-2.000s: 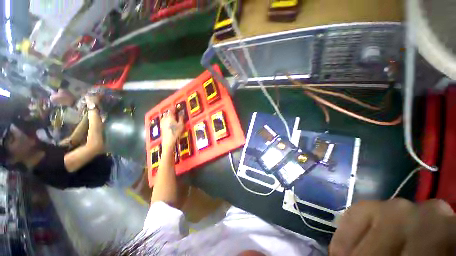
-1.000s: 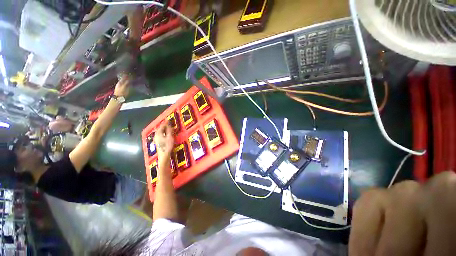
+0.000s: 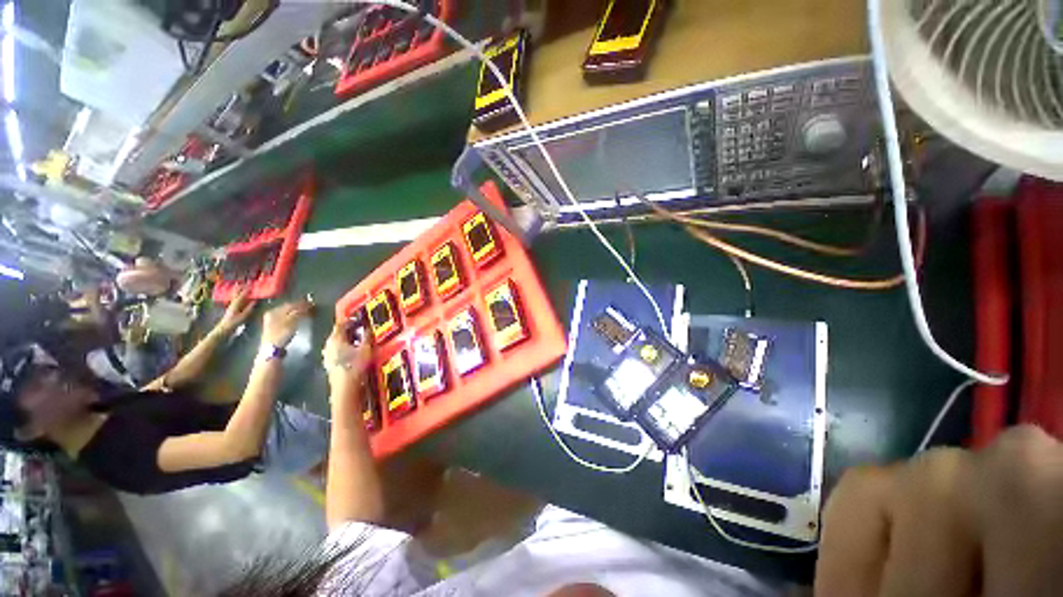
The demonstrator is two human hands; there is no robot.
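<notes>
A red tray [image 3: 466, 379] holds two rows of yellow-and-black handheld devices [image 3: 446, 268]. My left hand [image 3: 346, 353] is at the tray's far left end, its fingers at a dark device [image 3: 357, 331]; whether they grip it cannot be told. Two opened devices [image 3: 688, 402] with black backs, white labels and gold round spots lie side by side, tilted, across two dark-blue plates [image 3: 764, 426]. A small dark piece [image 3: 744, 353] lies beside them. My right hand [image 3: 938, 519] is large and blurred at the bottom right, cut off by the edge, fingers curled; its contents are hidden.
Behind the plates stands a grey tester [image 3: 629, 157] with two devices [image 3: 501, 79] on top. Copper-brown cables [image 3: 793, 268] and white leads [image 3: 903, 233] cross the area. A fan [image 3: 979, 82] and red slabs [image 3: 1037, 315] are at right. A person [image 3: 152, 432] works at left.
My left hand has moved left along the tray to its end, uncovering devices in the upper row. The other person's arm has come down from the shelf side. My right hand stays at the bottom right.
</notes>
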